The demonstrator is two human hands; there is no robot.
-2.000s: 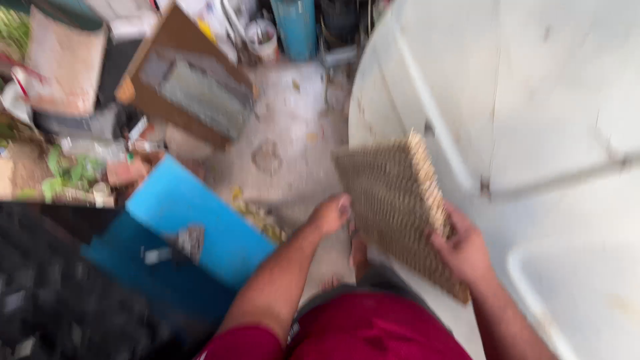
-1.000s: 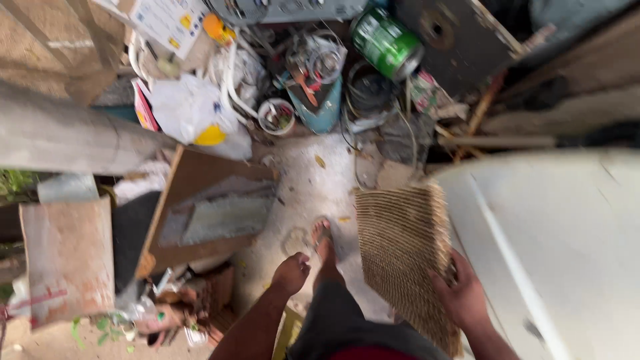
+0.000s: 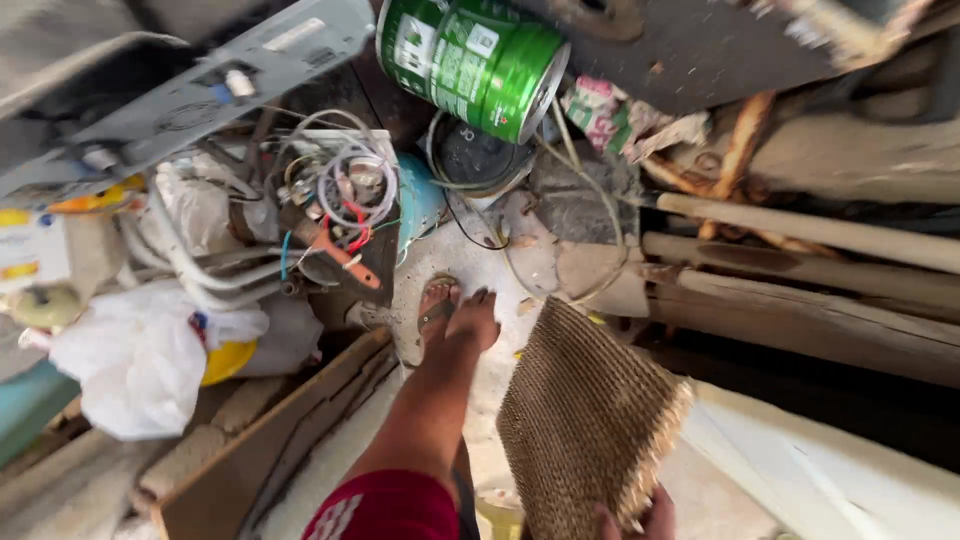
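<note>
My left hand (image 3: 477,321) reaches forward over the pale floor beside a sandaled foot (image 3: 437,304), with nothing seen in it. At the bottom edge, my right hand (image 3: 646,519) holds the lower right edge of a brown corrugated honeycomb pad (image 3: 581,409), probably an evaporative cooling pad. The pad is tilted, its frayed cut side facing right. Only part of the right hand shows. Ahead lies a large green metal can (image 3: 474,64), above a round dark lid (image 3: 480,154). Left of it, an orange-handled tool (image 3: 346,259) lies among coiled tubing and wires (image 3: 358,184).
A white plastic bag (image 3: 139,356) and bent white pipes (image 3: 187,266) crowd the left, above a leaning wooden board (image 3: 277,435). Long poles (image 3: 810,229) and a large white surface (image 3: 832,457) flank the right. A loose cable loop (image 3: 619,251) lies ahead.
The view has swung forward, bringing the green can and clutter nearer. My left arm now reaches farther forward. The pad stays in my right hand.
</note>
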